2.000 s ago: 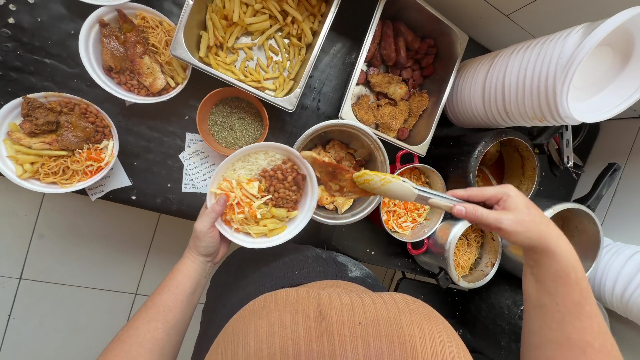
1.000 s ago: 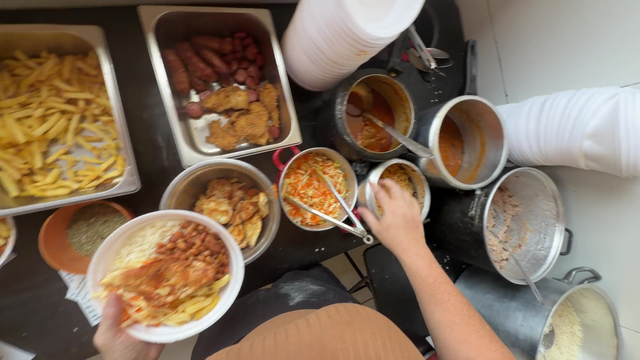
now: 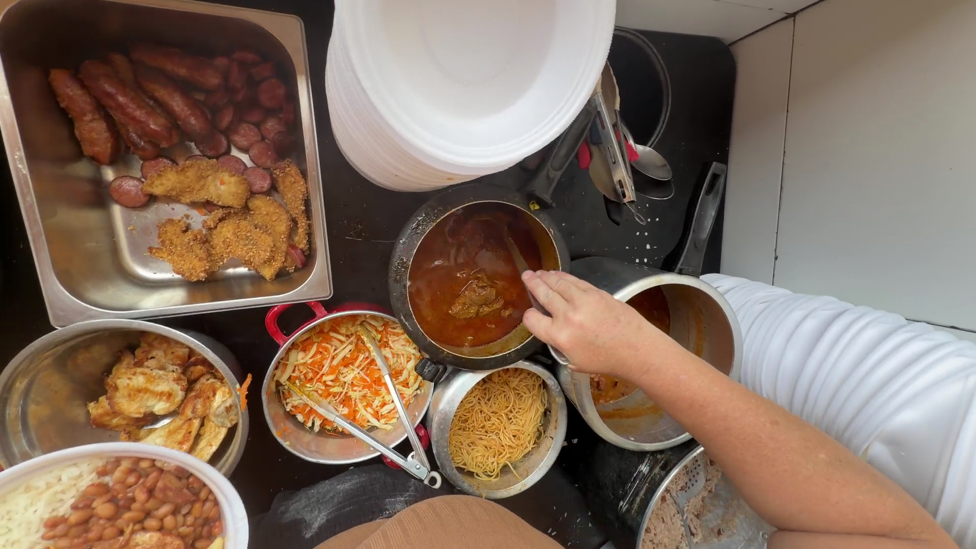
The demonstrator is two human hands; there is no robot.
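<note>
My right hand [image 3: 583, 324] grips the handle of a spoon or ladle whose far end dips into a pot of reddish-brown stew [image 3: 473, 274] with a lump of meat. At the lower left, a white foam bowl [image 3: 232, 503] holds rice, brown beans and a piece of chicken; my left hand is out of view. Beside the stew pot are a pot of spaghetti [image 3: 499, 423] and a red-handled pot of shredded cabbage and carrot [image 3: 351, 381]. Metal tongs [image 3: 412, 450] rest in the cabbage pot. A steel bowl of grilled chicken [image 3: 164, 389] stands behind the foam bowl.
A steel pan [image 3: 316, 229] holds sausages and breaded cutlets. Stacked foam bowls [image 3: 473, 76] stand behind the stew; more white stacked ware [image 3: 854, 381] lies at the right. Near my forearm are a sauce pot [image 3: 709, 335] and a pot of shredded meat [image 3: 686, 503]. Utensils [image 3: 610, 152] lie at the back.
My right hand has moved from the tongs to over the spaghetti pot, then to the utensil in the stew. The tongs now rest in the cabbage pot. The view has shifted right.
</note>
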